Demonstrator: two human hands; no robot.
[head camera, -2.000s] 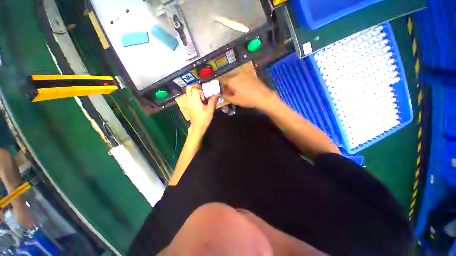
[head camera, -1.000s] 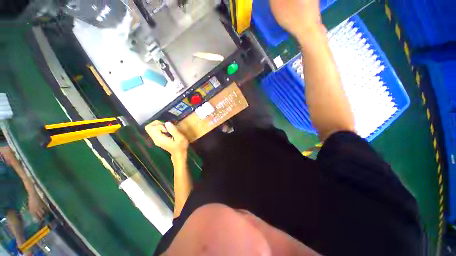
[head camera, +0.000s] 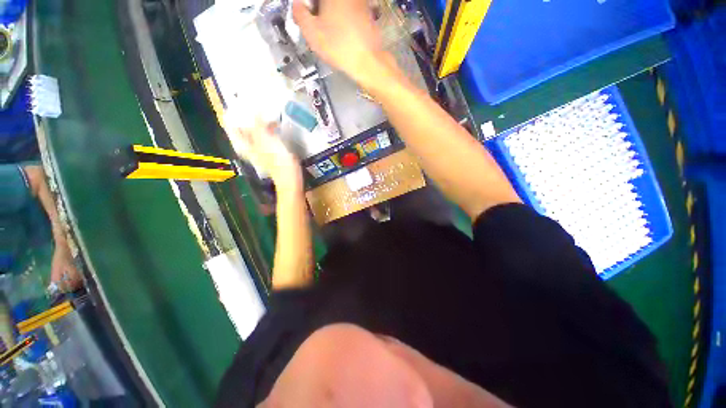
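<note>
My right hand (head camera: 338, 28) is over the fixture at the back of the machine plate (head camera: 364, 111), near the top edge; its fingertips are at the metal blocks and I cannot tell what they hold. My left hand (head camera: 267, 143) is blurred over the plate's left front part; its grip is unclear. A small white plastic part (head camera: 359, 178) lies on the brown board (head camera: 398, 174) in front of the black panel. The red button (head camera: 349, 159) shows at the panel centre. A light blue pad (head camera: 300, 115) lies on the plate.
Yellow bars stand left (head camera: 183, 165) and right (head camera: 462, 36) of the machine. A blue tray (head camera: 659, 209) filled with white rows is at the right, with a blue bin (head camera: 557, 48) behind it. A green conveyor belt (head camera: 119, 231) runs at the left; another person's arm (head camera: 60, 231) shows beyond it.
My right hand has moved from above the blue bins at the right to the fixture. My left hand has moved up from the panel's left end onto the plate. The white part remains on the board.
</note>
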